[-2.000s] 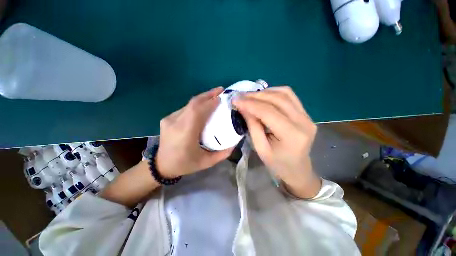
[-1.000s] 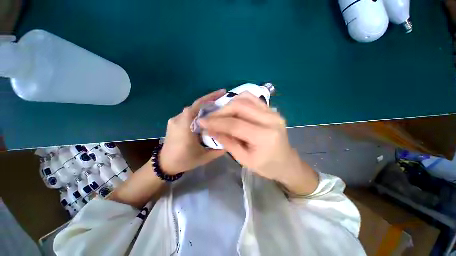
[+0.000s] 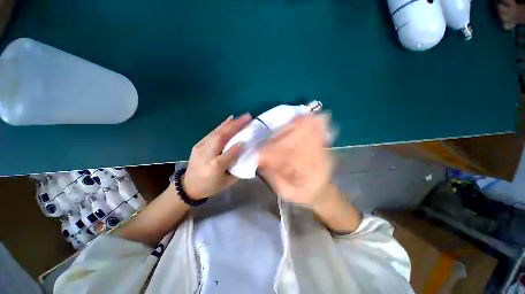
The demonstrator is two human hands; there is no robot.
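A white bulb-shaped security camera is held over the near edge of the green table, tilted, its silver screw base pointing up and right. A plain white side with a dark seam line faces up; no black lens area shows. My left hand, with a dark bead bracelet at the wrist, grips the rounded end. My right hand is motion-blurred and lies over the camera's lower right side. A pale blurred patch shows by its fingers; I cannot tell whether the cloth is there or what this hand holds.
A translucent white bottle lies at the left of the green table. White cameras are at the far right. An open carton with rows of cameras is low at the left. Part of another person's hand shows top right.
The camera has been turned, so its plain side shows instead of the black lens areas. My right hand has moved from the rounded end towards the screw base.
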